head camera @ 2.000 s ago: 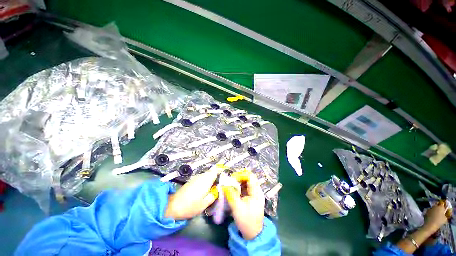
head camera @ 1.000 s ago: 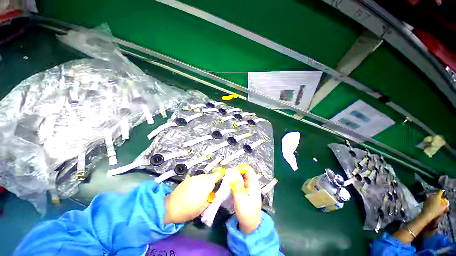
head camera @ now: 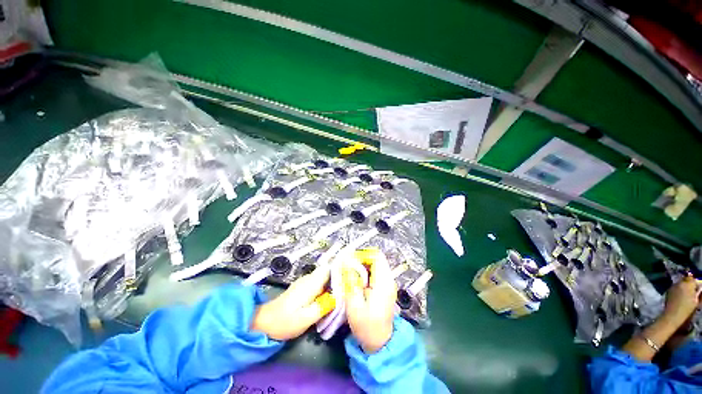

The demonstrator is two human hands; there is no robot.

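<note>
My left hand (head camera: 296, 308) and my right hand (head camera: 372, 308) meet over the front edge of a grey crinkled sheet (head camera: 308, 219). Both wear yellow-orange finger cots. A soft white wipe (head camera: 332, 317) is held between them, its end hanging below the fingers. Whether a module is inside the wipe is hidden by the fingers. Round black modules (head camera: 281, 265) with pale flex tails lie in slanting rows on the sheet. One module (head camera: 404, 298) lies just right of my right hand.
A cloudy plastic bag (head camera: 108, 185) covers more parts at left. Right of the sheet are a white wipe (head camera: 451, 223) and bottles in a tan box (head camera: 504, 288). Yellow finger cots (head camera: 352, 148) lie near the rail. A neighbour's hand (head camera: 677, 308) works beside another module sheet (head camera: 585, 265).
My hands have closed more tightly around the wipe, which now bunches between them. The module right of my right hand has come into clear view. The camera view has shifted slightly.
</note>
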